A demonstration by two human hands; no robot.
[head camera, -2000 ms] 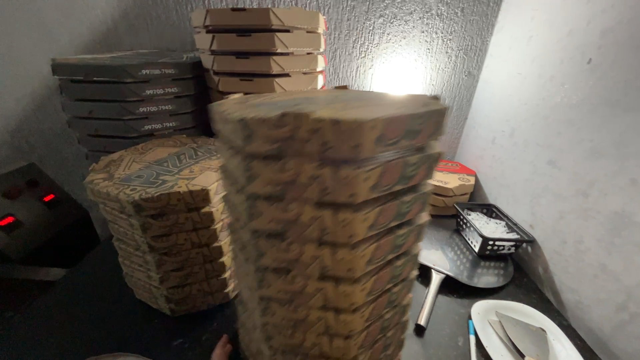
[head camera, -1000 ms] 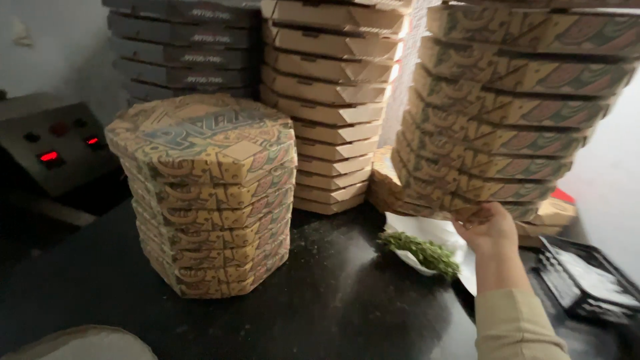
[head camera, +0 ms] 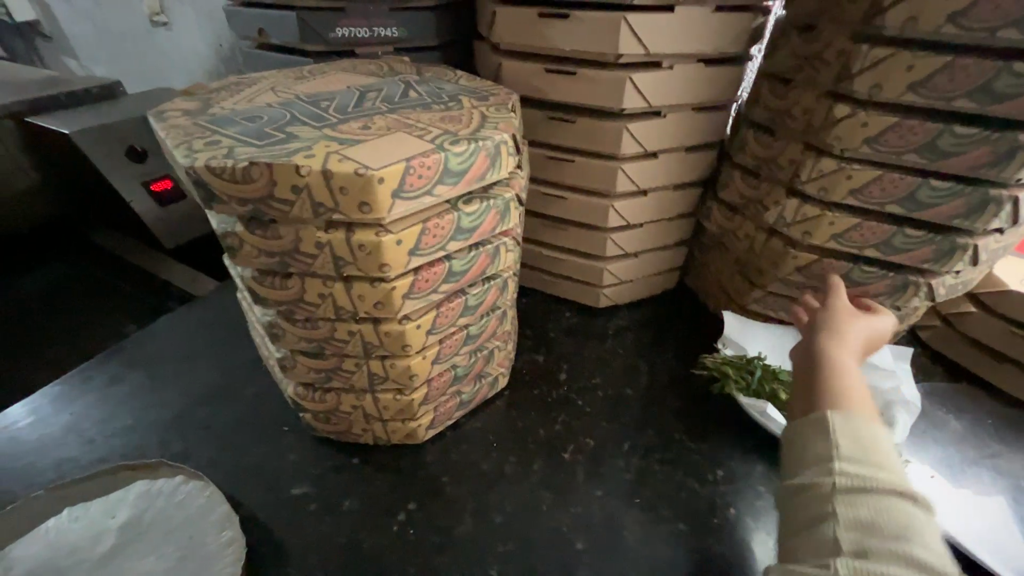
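Observation:
My right hand (head camera: 844, 324), in a beige ribbed sleeve, touches the lower front of a tall stack of printed pizza boxes (head camera: 904, 168) at the right; whether the fingers grip a box I cannot tell. Beneath the wrist lie green herbs (head camera: 748, 380) on white paper (head camera: 892, 384). A second stack of printed octagonal pizza boxes (head camera: 384, 264) stands left of centre on the black stone counter (head camera: 592, 464). Behind, between these two, rises a stack of plain brown cardboard pizza boxes (head camera: 612, 176). My left hand is out of view.
Dark pizza boxes (head camera: 360, 28) are stacked at the back left. Beside them is a metal appliance (head camera: 132, 160) with a red lit display. A round, pale, flat item (head camera: 120, 520) lies at the near left corner. More brown boxes (head camera: 988, 320) sit at the far right.
The tall printed stack, in the middle two seconds ago, now stands at the back right, beside the plain brown stack. My right hand remains at its lower front. The view has turned downward and left.

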